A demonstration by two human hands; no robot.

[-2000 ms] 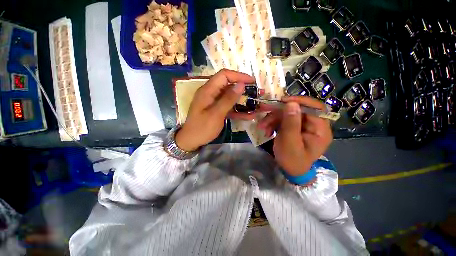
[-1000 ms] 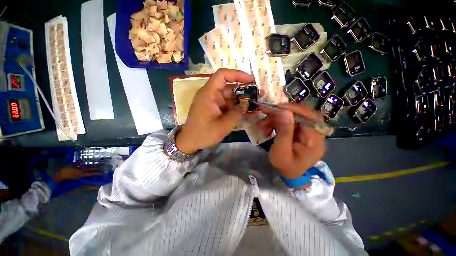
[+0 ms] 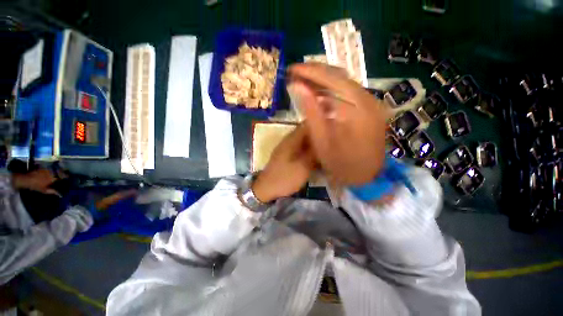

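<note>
My right hand [image 3: 349, 123] is raised and blurred in front of the bench, its fingers towards the blue bin [image 3: 217, 80]. A thin blurred line, possibly the tweezers, shows by its fingers. My left hand [image 3: 287, 165] is low beside it, partly covered by the right hand, so what it holds is hidden. The bin holds a pile of tan adhesive pieces [image 3: 250, 75]. The cream pad [image 3: 268, 143] in its red-brown frame lies behind my left hand. A printed adhesive sheet [image 3: 346, 46] shows beyond my right hand.
Several black watch housings [image 3: 457, 124] lie loose at right, beside the black tray of housings [image 3: 537, 148]. White strips [image 3: 180, 95] and a printed strip [image 3: 139, 108] lie left of the bin. The blue-and-white controller [image 3: 86, 102] stands far left. Another person's hands and sleeve [image 3: 52, 237] show lower left.
The view has shifted, so the bench things sit further right and lower. My right hand has swung up and left, across my left hand. The housing held between my hands is no longer visible.
</note>
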